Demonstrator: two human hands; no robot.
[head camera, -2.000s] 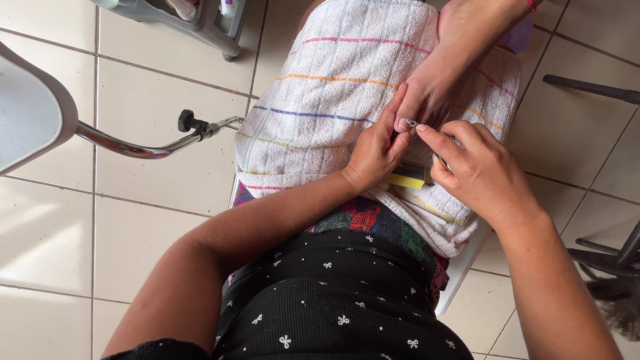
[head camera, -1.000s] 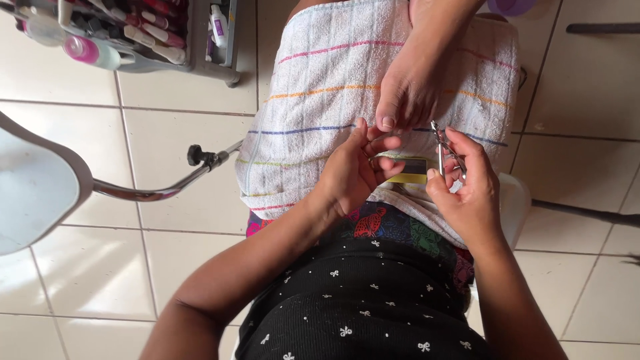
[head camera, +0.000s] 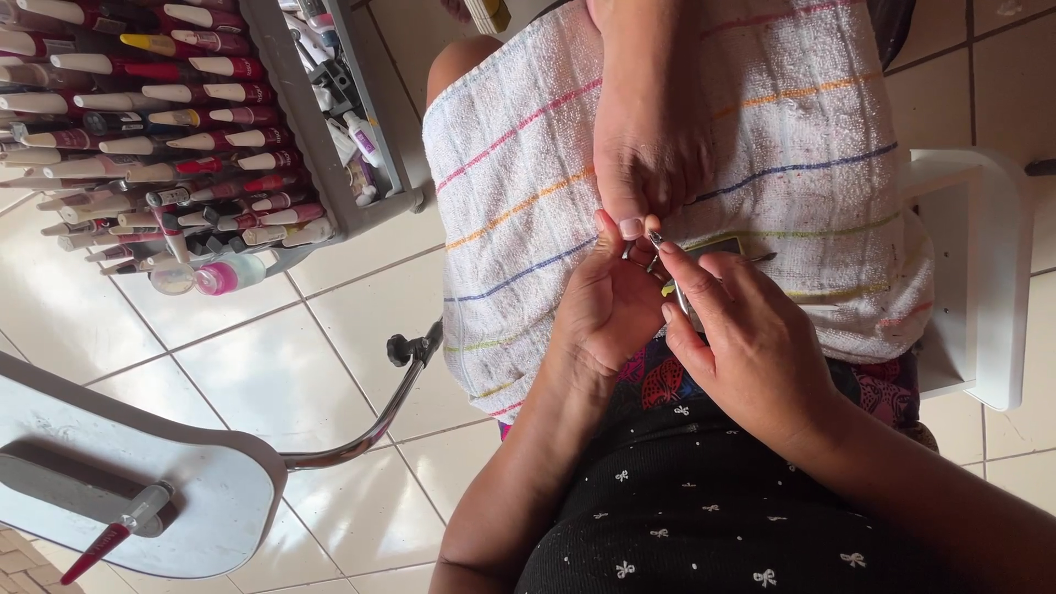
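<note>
Another person's bare foot (head camera: 648, 157) rests on a striped white towel (head camera: 511, 198) over my lap. My left hand (head camera: 606, 305) is at the tip of the foot, palm up, its thumb and fingers around the end of the big toe (head camera: 623, 194). Metal cuticle nippers (head camera: 681, 299) are in my right hand (head camera: 742, 338), their jaws close to the toes just right of the big toenail. A flat dark and yellow item (head camera: 718, 247) lies on the towel, partly behind my right hand, with a thin metal tool's tip beside it.
A grey trolley (head camera: 289, 91) at upper left holds many nail polish bottles (head camera: 181, 91) and small tubes. At lower left, a white tray (head camera: 206, 495) on a bent metal arm (head camera: 371, 437) bears one polish bottle (head camera: 115, 532). A white stool-like frame (head camera: 998, 272) stands at right.
One second ago my right hand held the nippers away from the foot; now they are at the toes. My left hand has closed in on the big toe. The view has shifted, showing more of the trolley.
</note>
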